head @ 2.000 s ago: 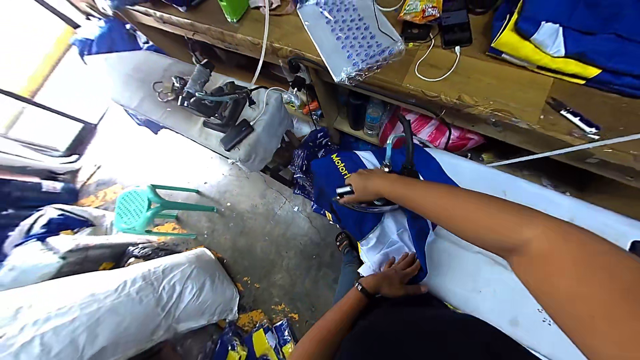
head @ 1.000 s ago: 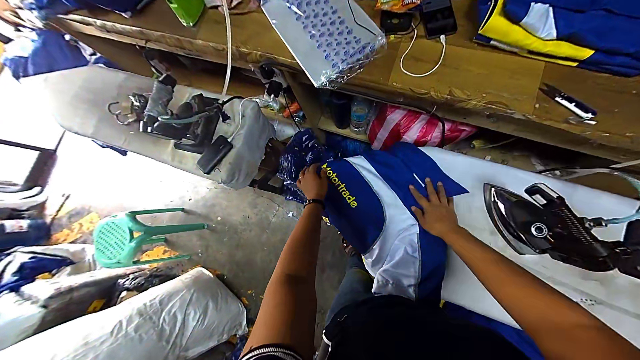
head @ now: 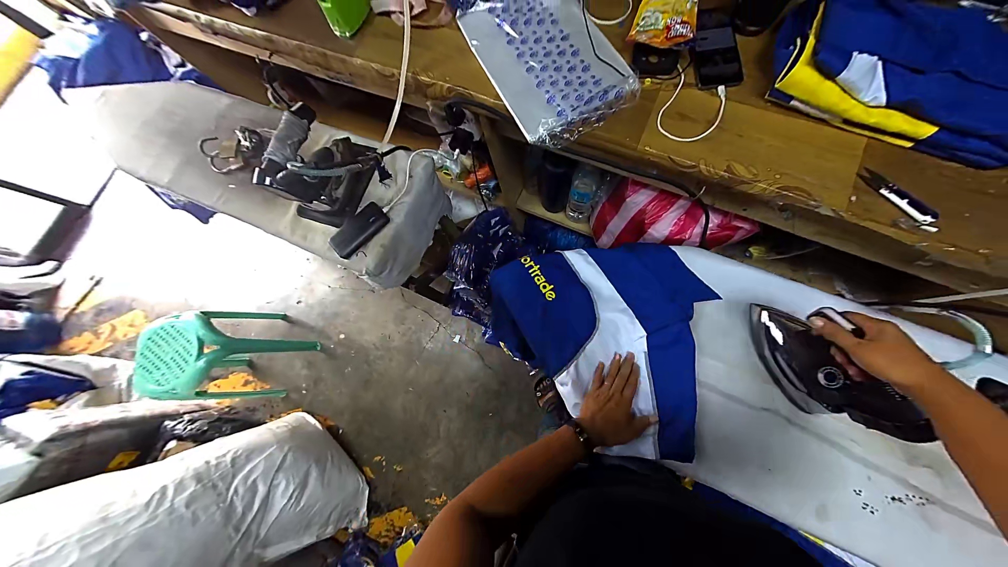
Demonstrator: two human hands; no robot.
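Note:
A blue and white garment (head: 669, 339) with yellow lettering lies over the left end of a white padded ironing board (head: 756, 441). Flat on its white panel rests my left hand (head: 614, 400), fingers a little spread, holding nothing. My right hand (head: 874, 346) is closed around the handle of a black steam iron (head: 819, 386), which lies on the board to the right of the garment, apart from it. The garment's left edge hangs by dark blue plastic wrapping (head: 480, 252).
Behind the board runs a wooden table (head: 819, 169) with folded garments (head: 913, 87), a box cutter (head: 902, 197) and phones. Another board (head: 197, 165) bears a second iron (head: 339, 181). A green plastic stool (head: 169, 354) and white sacks (head: 213, 488) are at left.
One second ago both hands lay on the garment and the iron stood alone at the right. Now my right hand has hold of the iron, and my left hand has moved down onto the white panel.

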